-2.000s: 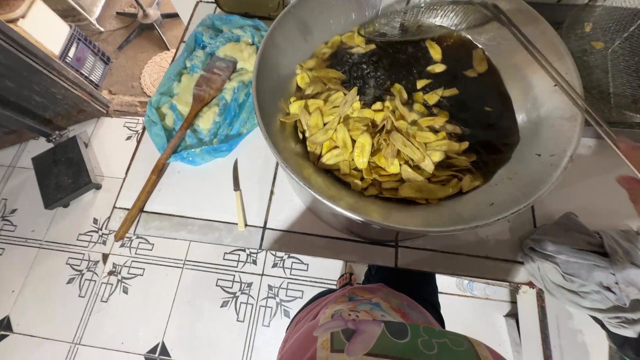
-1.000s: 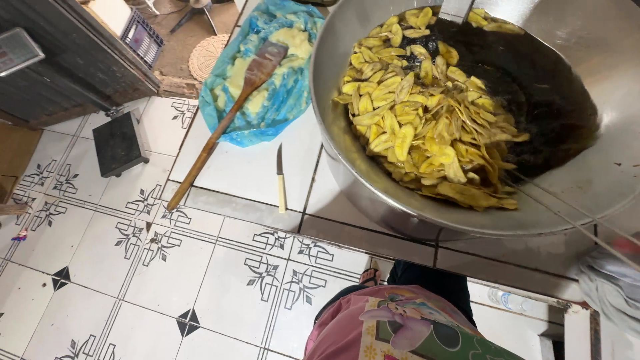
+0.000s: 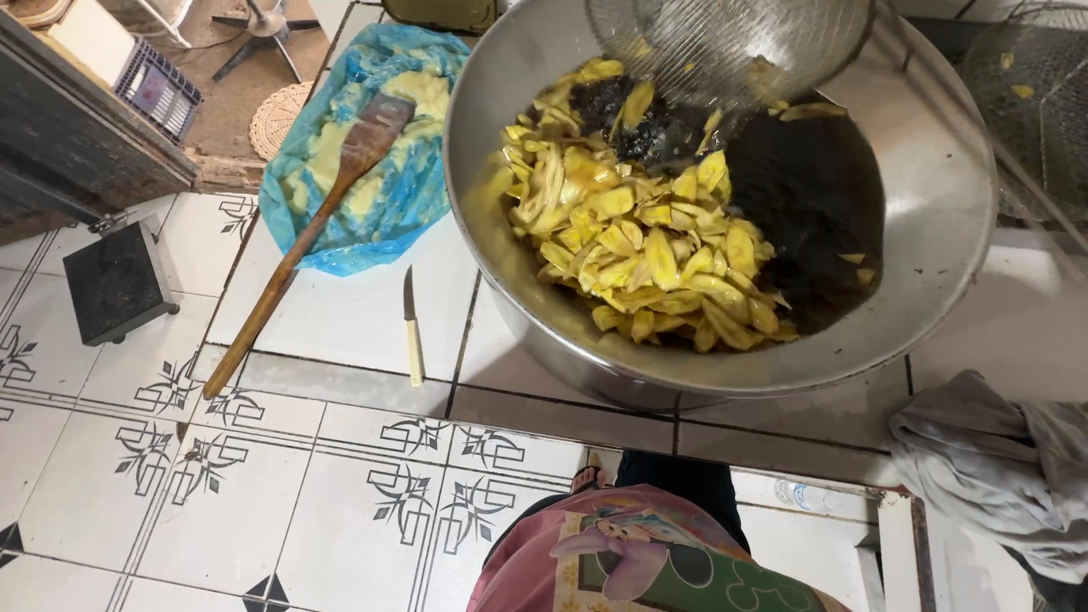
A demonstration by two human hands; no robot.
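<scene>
Neither of my hands shows in the head view. A large round metal pan (image 3: 926, 280) holds dark oil (image 3: 807, 204) with a heap of yellow sliced chips (image 3: 654, 255), plantain or banana by their look, on its left side. Above the far part of the oil is a wire mesh skimmer (image 3: 731, 42), slightly blurred, its long handle running down to the right edge. Left of the pan lies an open blue plastic bag (image 3: 374, 246) with pale yellow paste. A wooden paddle (image 3: 289, 255) rests across it, and a small knife (image 3: 412, 331) with a pale handle lies nearby.
A grey cloth (image 3: 977, 467) drapes over the counter edge at the right. Behind it stands a wire mesh basket (image 3: 1028, 110). A black scale-like platform (image 3: 119, 280) sits on the tiled floor at the left, near a dark door (image 3: 68, 127). The white tiled counter (image 3: 357, 314) borders the pan.
The skimmer, low at the right side of the pan a second ago, is now over its far side. The chips have shifted in the oil. A hand at the right edge two seconds ago is out of view.
</scene>
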